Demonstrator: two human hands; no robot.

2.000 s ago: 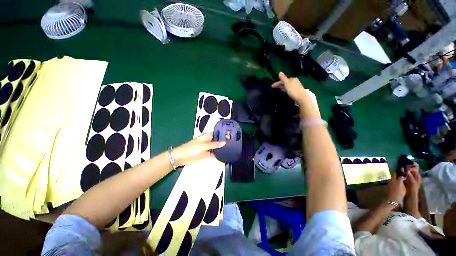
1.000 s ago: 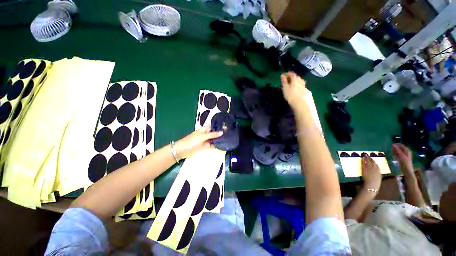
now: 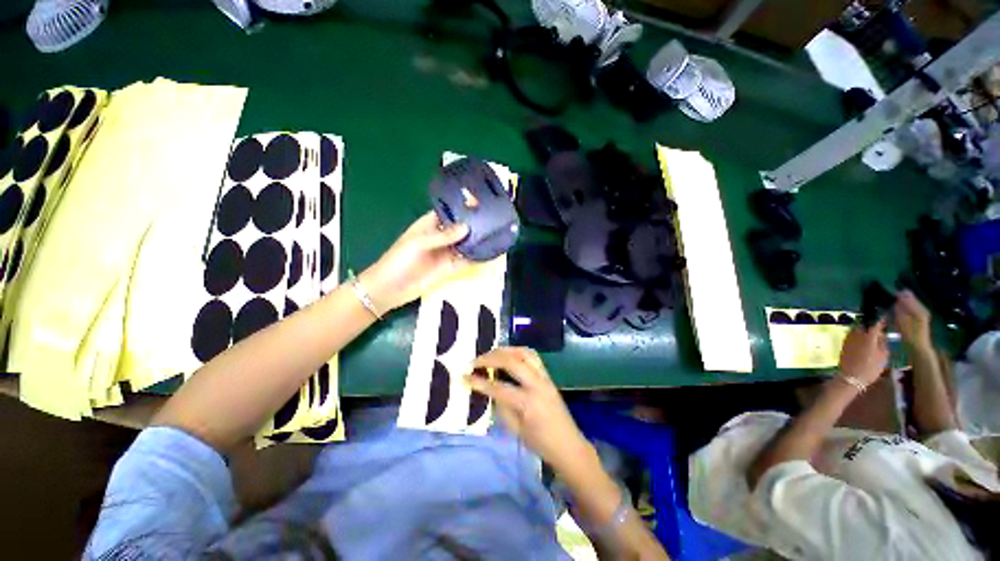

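Note:
My left hand [image 3: 422, 261] holds a dark grey oval fan base [image 3: 478, 208] over the upper part of the narrow pad sheet [image 3: 461, 318]. The base shows slots and a small orange spot. My right hand [image 3: 524, 392] is at the lower right edge of the pad sheet, fingers bent near the black discs. Whether its fingertips grip the sheet or a disc cannot be told. A black rectangle, perhaps a smartphone [image 3: 538, 305], lies right of the sheet.
A pile of bases [image 3: 598, 225] lies right of the sheet, with white release liner [image 3: 707, 263] beyond. Stacked pad sheets [image 3: 261, 252] and yellowish liners [image 3: 126, 230] lie left. White fan heads [image 3: 693, 82] and black parts lie at the back. Another person [image 3: 855, 438] works at right.
My right hand has come back from above the pile to the pad sheet's lower edge. My left hand has raised the base slightly up and left. The sheet's lower end now lies straighter.

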